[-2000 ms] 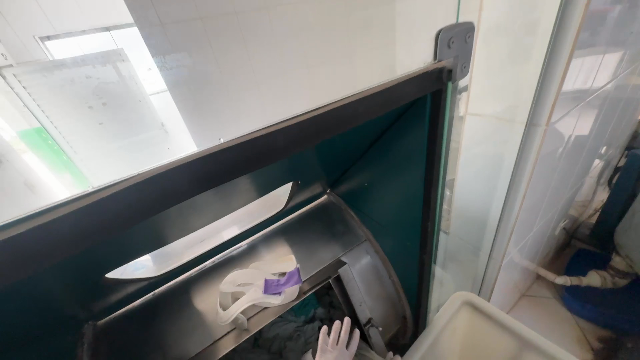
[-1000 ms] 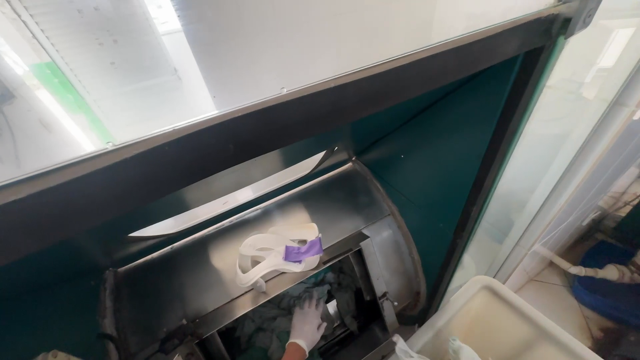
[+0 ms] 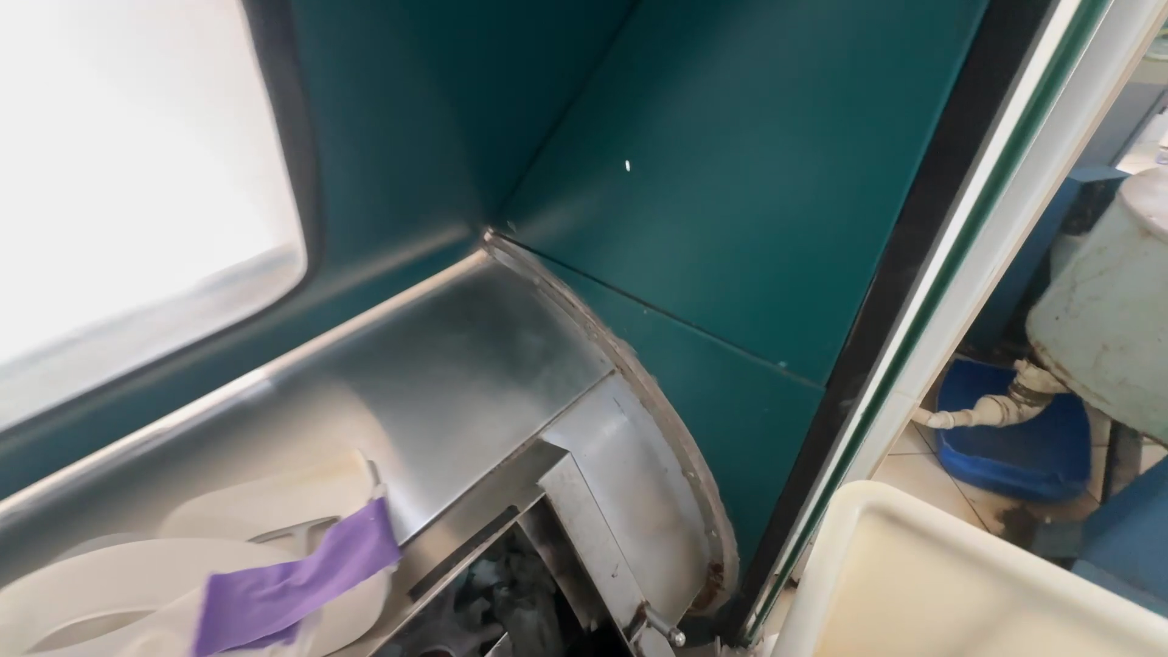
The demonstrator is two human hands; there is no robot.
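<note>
Neither of my hands shows in the head view. A curved sheet-metal drum or cylinder housing (image 3: 456, 347) spans the lower left. On top of it lies a loose off-white strap or band (image 3: 109, 584) with a purple strip (image 3: 301, 579) across it. To the right of the band, at the bottom edge, a rectangular metal-framed opening (image 3: 593, 520) shows dark grey-green loose pieces (image 3: 511, 584) inside; I cannot tell what they are made of. A small metal pin (image 3: 662, 625) sticks out by the frame.
Dark green panels (image 3: 712, 201) enclose the drum, with a bright window (image 3: 137, 182) at left. A glass edge (image 3: 940, 301) runs down the right side. Beyond it are a cream plastic bin (image 3: 849, 520), a blue basin (image 3: 1013, 447) and a pipe fitting (image 3: 985, 411).
The white-gloved hand that was at the metal opening one second ago is out of view now. The view has moved much closer to the drum.
</note>
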